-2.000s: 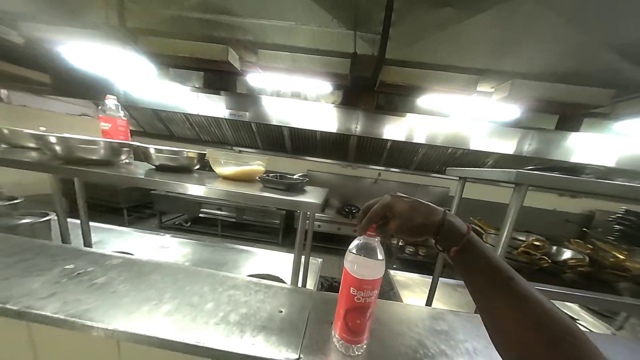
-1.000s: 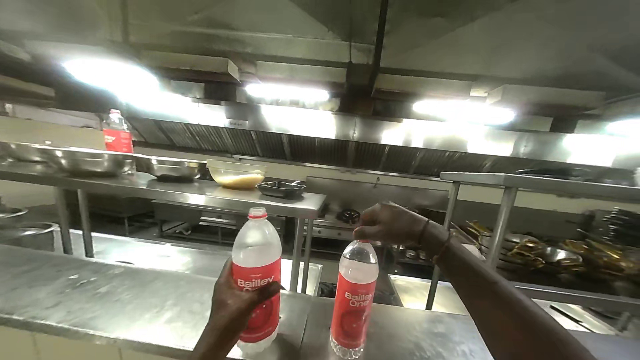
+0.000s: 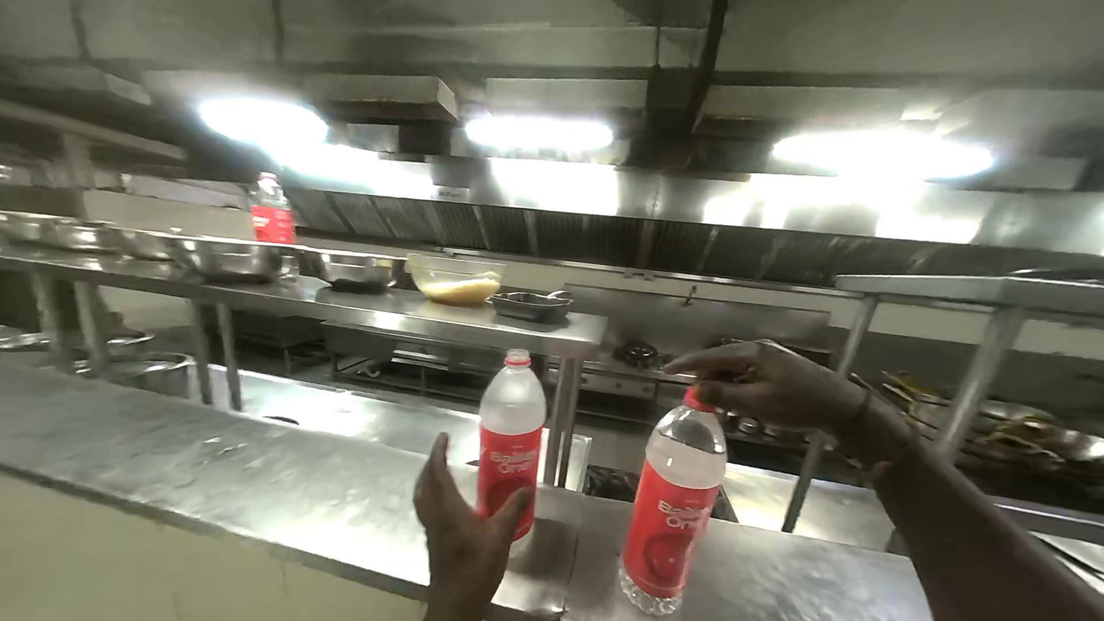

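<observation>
Two clear plastic Bailley bottles with red labels stand upright on the metal counter. At the right bottle (image 3: 675, 509), my right hand (image 3: 768, 384) has its fingers on the red cap (image 3: 699, 399). The left bottle (image 3: 512, 448) has a red ring at its neck and no cap that I can make out. My left hand (image 3: 470, 526) is beside this bottle, fingers and thumb spread, the thumb overlapping the label; whether it touches is unclear.
Behind the steel counter (image 3: 285, 483), a raised shelf (image 3: 414, 321) bears metal bowls (image 3: 233, 257), a clear bowl of pale yellow food (image 3: 460, 283), a black tray (image 3: 529, 305) and another red-labelled bottle (image 3: 272, 211). A second shelf (image 3: 975, 289) stands at right.
Two seconds ago neither my left hand nor the left bottle was in view. One second ago my left hand was around that bottle; now its fingers are spread and the bottle stands on the counter.
</observation>
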